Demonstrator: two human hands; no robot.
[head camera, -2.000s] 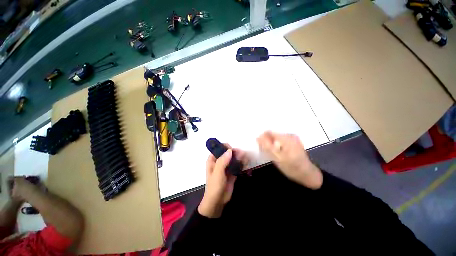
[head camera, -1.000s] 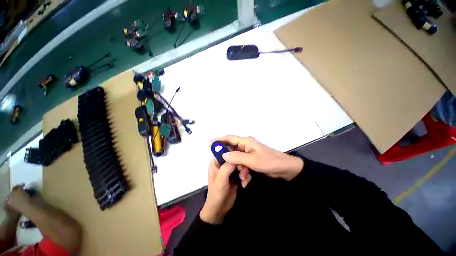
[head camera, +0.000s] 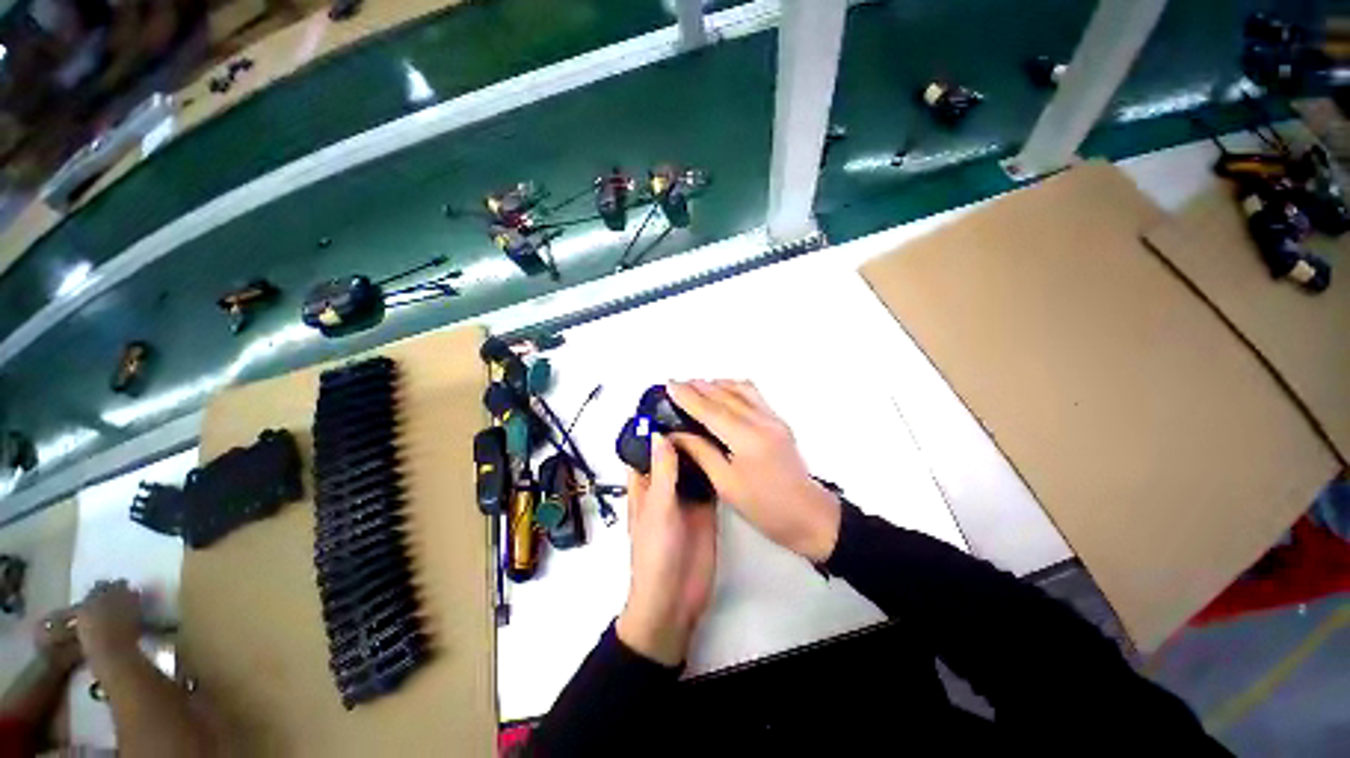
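Note:
My left hand (head camera: 674,570) holds a black rounded unit (head camera: 637,443) with a small bright spot near its end. My right hand (head camera: 758,467) lies over a second black rounded piece (head camera: 656,400), held against the first. The fingers hide most of both pieces. A small dark cable end (head camera: 832,486) shows beside my right wrist. A pile of open units (head camera: 521,459), with green, yellow and black parts and cables, lies on the white tabletop left of my hands.
Stacked black covers (head camera: 363,533) and a smaller black stack (head camera: 244,486) lie on the left cardboard sheet (head camera: 452,592). Another cardboard sheet (head camera: 1096,370) is at right, with black units (head camera: 1281,222) beyond. A green conveyor (head camera: 430,222) carries units. Another person's arms (head camera: 126,666) are at lower left.
The view has tilted up. The black corded unit that lay alone on the white tabletop is gone from there, and a second black piece is now at my right hand.

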